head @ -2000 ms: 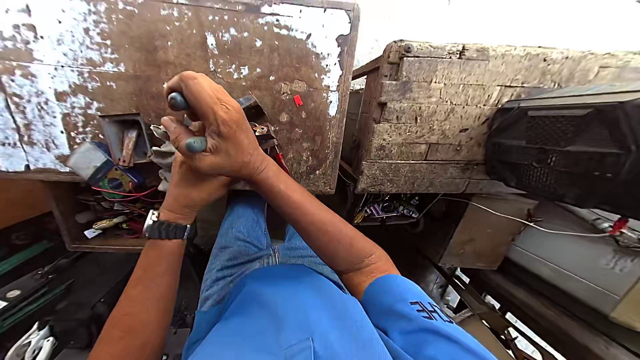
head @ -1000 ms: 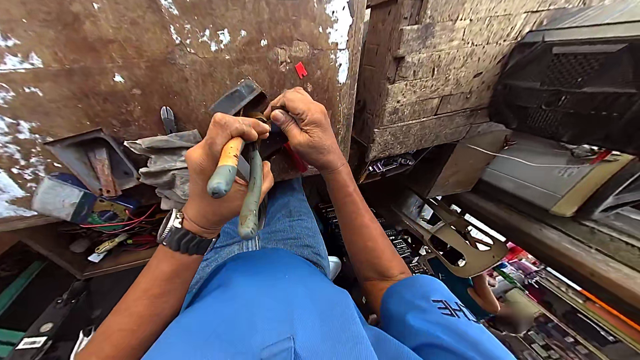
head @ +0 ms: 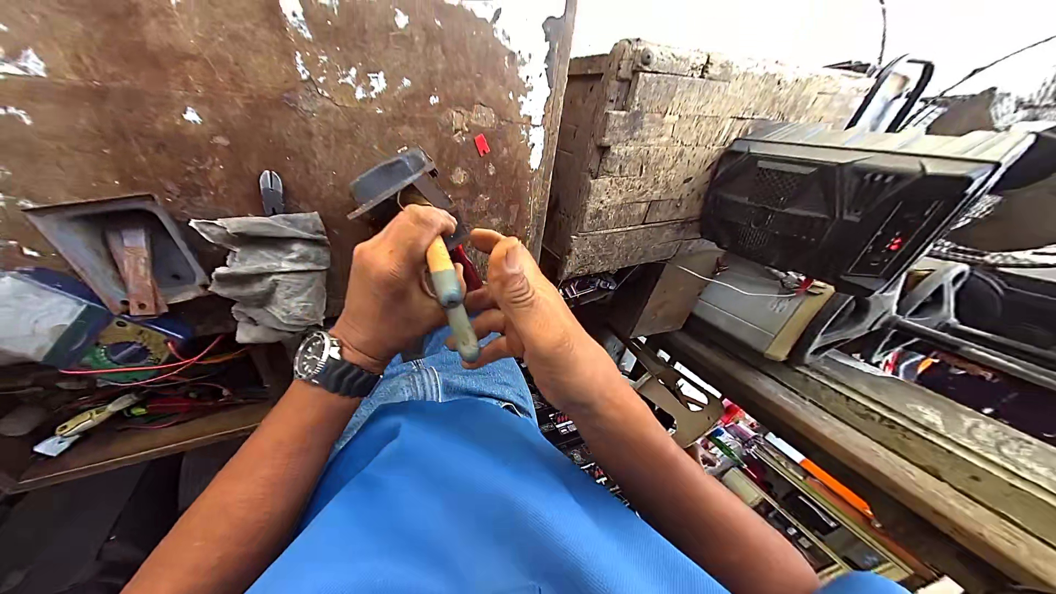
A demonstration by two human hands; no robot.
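My left hand (head: 396,276), with a wristwatch at its wrist, is closed around a hand tool whose two handles (head: 446,285) are coated yellow and grey-green. The tool's jaws are hidden. A dark metal piece (head: 394,177) with a raised rim stands just beyond my left fist; whether the tool grips it cannot be told. My right hand (head: 528,318) is beside the handles, fingers spread and partly curled, its lower fingers close to the grey-green handle end. A red item (head: 469,268) shows between the hands. A grey cloth (head: 276,272) lies left of my left hand.
Dark plier jaws (head: 271,191) stick out beyond the cloth. A metal tray (head: 177,239) holds a rusty flat piece (head: 136,268). Below are a yellow multimeter (head: 124,351) and red wires. A red scrap (head: 482,144) lies on the worn wooden bench (head: 247,107). To the right stand a wooden crate (head: 652,157) and a black-fronted case (head: 808,206).
My right hand has come away from the dark metal piece and its fingers have spread near the handle ends. My left hand still holds the tool. The view has shifted.
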